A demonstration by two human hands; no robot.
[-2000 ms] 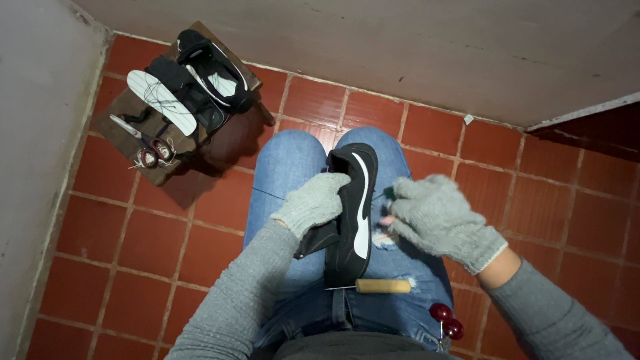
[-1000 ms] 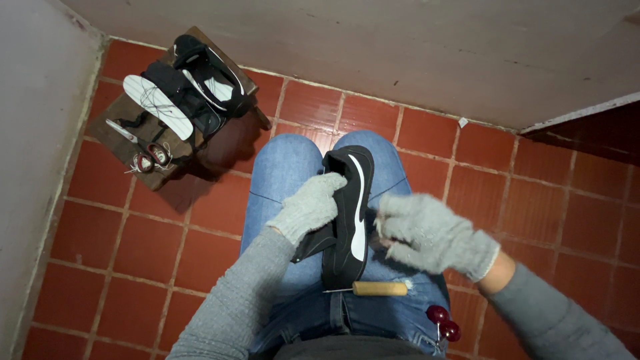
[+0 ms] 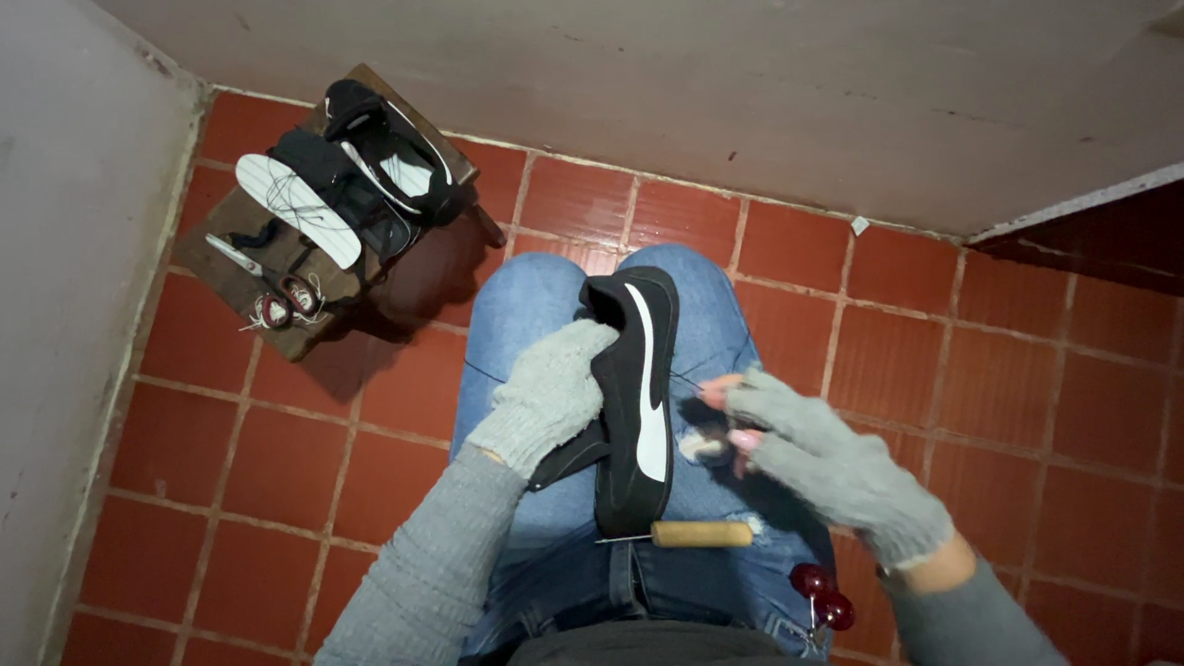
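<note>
A black shoe with a white side stripe (image 3: 650,407) lies on its side along my lap. My left hand (image 3: 555,375), in a grey fingerless glove, grips it at the opening, with the fingers partly inside. My right hand (image 3: 814,449), gloved alike and slightly blurred, is right of the shoe, apart from it. A dark thread (image 3: 685,380) runs from the sole edge toward its fingertips; whether they pinch it is unclear. A wooden-handled awl (image 3: 701,534) lies across my lap at the lower end of the shoe.
At the upper left, a low wooden stool (image 3: 208,242) holds a second black shoe (image 3: 430,176), a white insole (image 3: 296,208) with dark thread on it, and scissors (image 3: 264,277). Dark red balls (image 3: 823,597) hang at my right hip. Walls stand ahead and at left.
My right hand has lost the dark green thing seen at its fingers two seconds ago, and its fingers are now spread beside the shoe. My left hand keeps its hold on the shoe.
</note>
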